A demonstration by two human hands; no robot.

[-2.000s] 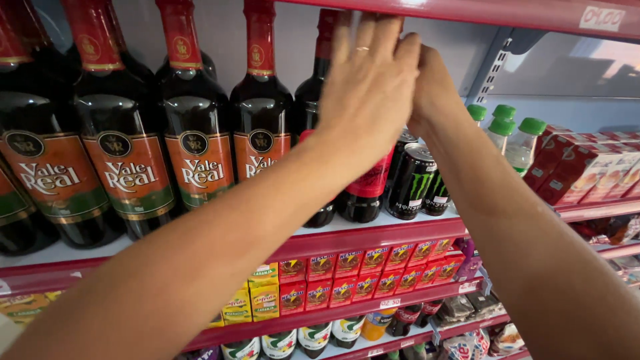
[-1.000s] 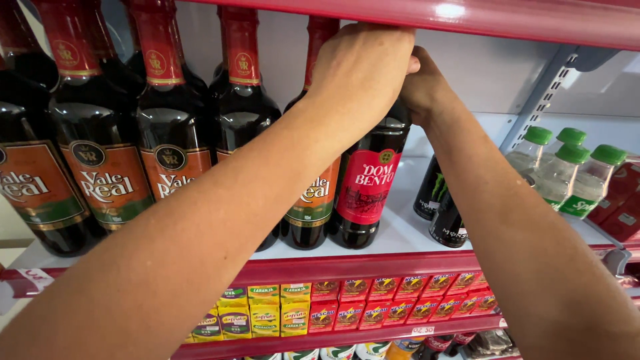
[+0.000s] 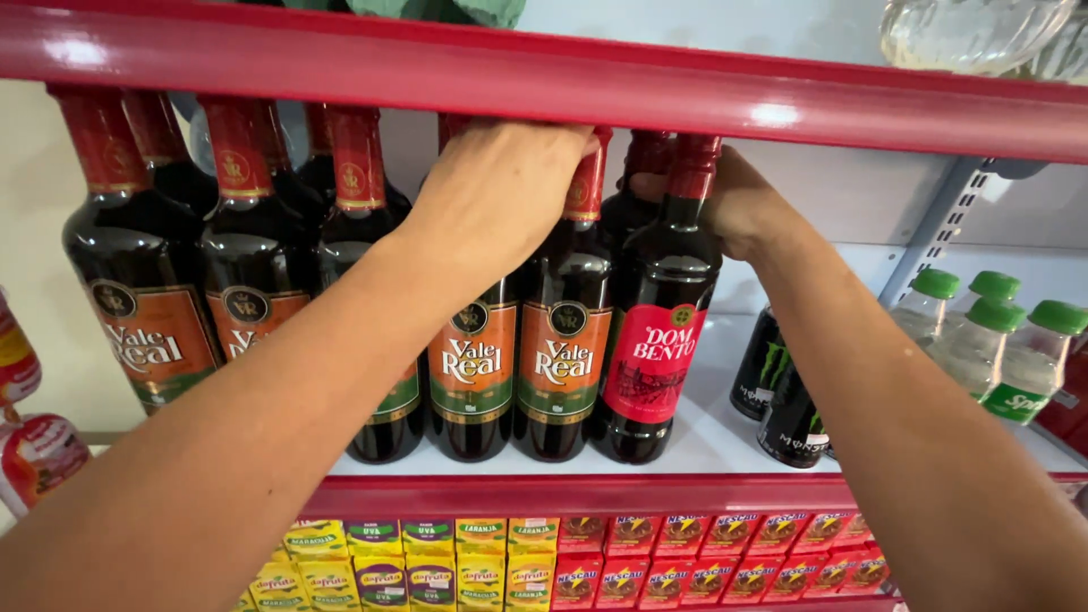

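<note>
Several dark Vale Real wine bottles [image 3: 563, 357] with orange and green labels stand upright in a row on the shelf. At the row's right end stands a Dom Bento bottle [image 3: 654, 365] with a red label. My left hand [image 3: 510, 187] reaches in under the upper shelf among the necks of the Vale Real bottles; its fingertips are hidden, so its hold cannot be told. Behind and right of the Dom Bento neck is my right hand [image 3: 735, 200], its fingers partly hidden near another dark bottle [image 3: 627, 212] further back.
The red edge of the upper shelf [image 3: 425, 68] crosses just above the bottle tops. Right of the wine stand black Monster cans [image 3: 786, 416] and green-capped Sprite bottles [image 3: 1011, 357]. Small juice cartons [image 3: 480, 578] and Nescau cartons [image 3: 671, 582] fill the shelf below. A glass vessel [image 3: 969, 34] sits above.
My hands, close together at the bottle necks earlier, are now apart, with the right one behind the Dom Bento bottle. The view has shifted, showing more of the upper shelf.
</note>
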